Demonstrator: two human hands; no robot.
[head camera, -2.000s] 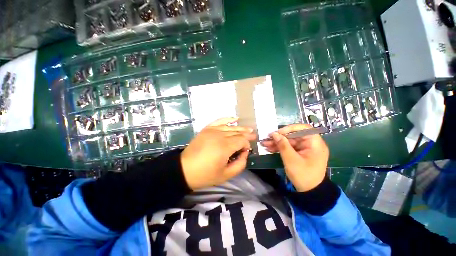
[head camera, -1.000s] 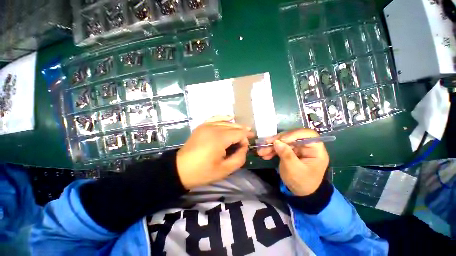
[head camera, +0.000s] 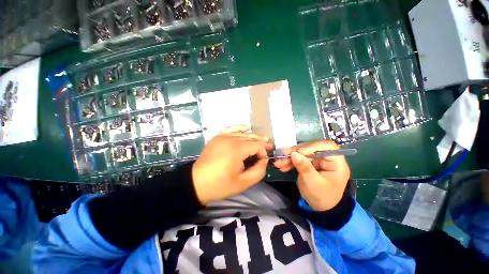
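My left hand (head camera: 228, 166) is curled with thumb and fingers together, pinching a small dark electronic module (head camera: 270, 153) at the fingertips, mostly hidden. My right hand (head camera: 323, 174) is shut on thin metal tweezers (head camera: 344, 152). Their tip points left and meets my left fingertips. A white adhesive sheet (head camera: 225, 109) with a tan vertical band lies flat just beyond my hands, its near edge partly covered by them. A clear blister tray (head camera: 182, 136) with modules in many pockets lies left of the sheet. A narrower-pocket clear tray (head camera: 351, 103) lies to the right, partly filled.
A thick stacked tray (head camera: 161, 35) stands at the far left. A white parts sheet (head camera: 27, 109) lies at the left edge. A white box (head camera: 445, 51) and crumpled white paper (head camera: 460, 126) are at the right. Blue sleeves of other people show at both sides.
The tweezers have turned from tilting upward at the right to nearly level, and their tip now meets my left fingertips. My right hand has shifted slightly. The sheet and trays keep their places.
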